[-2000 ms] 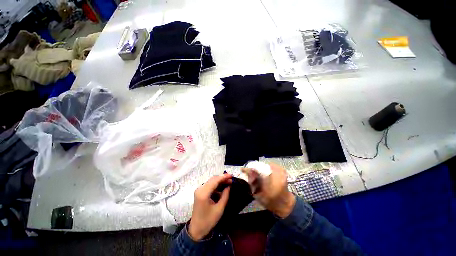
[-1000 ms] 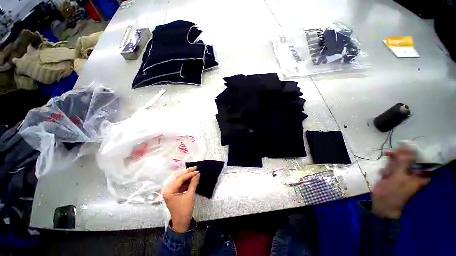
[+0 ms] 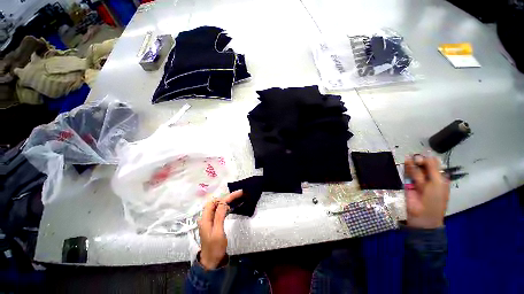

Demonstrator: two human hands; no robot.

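Note:
My left hand [image 3: 214, 232] is at the near edge of the white bag, its fingertips at the left edge of a small black cloth piece [image 3: 248, 194], which they seem to pinch. This piece touches the lower left of the pile of black pieces [image 3: 301, 135]. Another black square [image 3: 376, 170] lies flat right of the pile. My right hand [image 3: 426, 192] is right of that square, fingers curled around dark snips [image 3: 454, 172] whose dark end points right; a pink spot shows at its left side. Any needle or thread at the hands is too small to see.
The dark thread cone [image 3: 450, 136] lies just beyond my right hand. A gridded sheet [image 3: 369, 218] is at the near edge. The white bag [image 3: 172, 178] is left; outlined black panels [image 3: 198, 66] and a clear packet [image 3: 368, 57] are farther back.
My hands have parted from working together on the piece. In the last second, my left hand and piece moved slightly right; my right hand came back left from the table's right edge with the snips.

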